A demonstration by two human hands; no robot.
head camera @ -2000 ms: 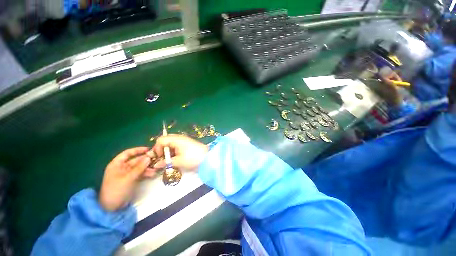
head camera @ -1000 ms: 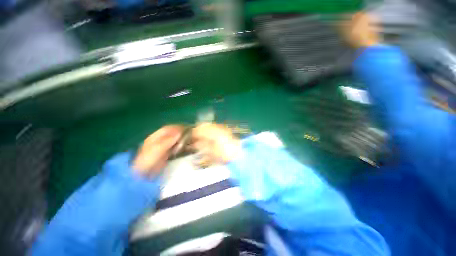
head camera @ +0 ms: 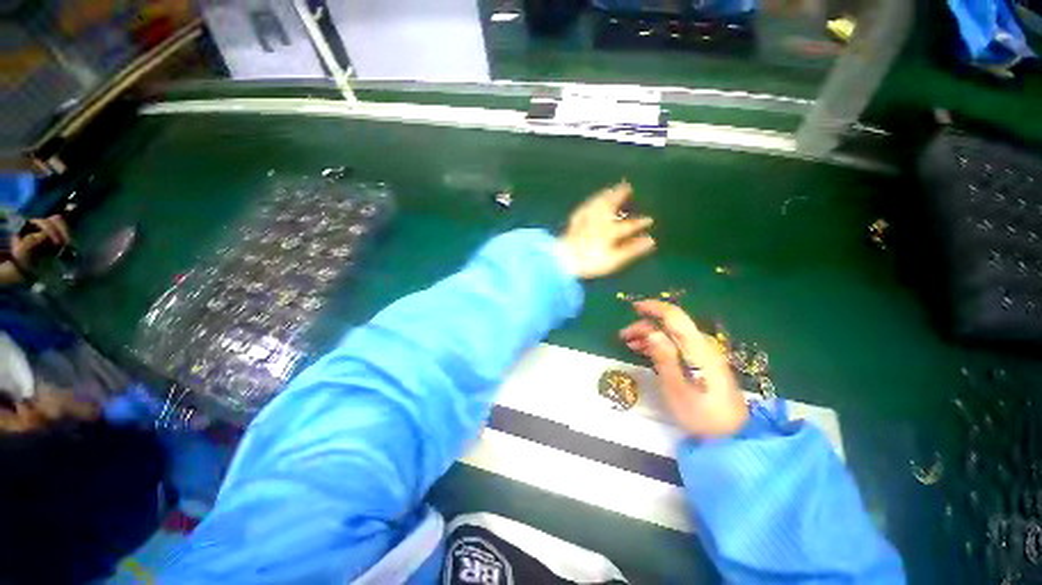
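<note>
My left hand reaches over the green bench beyond the pad, fingers spread. A small dark part shows among its fingers; I cannot tell whether it is held or lies on the bench. My right hand is above the right half of the white pad, fingers partly bent. A small pale bit shows at its palm, too unclear to name. A gold round part lies on the pad, left of my right hand. Gold-and-dark curved pieces lie in a loose pile just beyond the pad, partly hidden by my right hand.
A clear blister tray lies at left, a dark tray stack at right. Small modules sit singly on the bench. More crescents lie at far right. Paper slips lie on the far rail. Another person's hand shows far left.
The view has swung left, bringing the clear tray into view. My hands have parted: the left has reached forward away from the right, which stays near the pad. The other person's arm at right is out of view.
</note>
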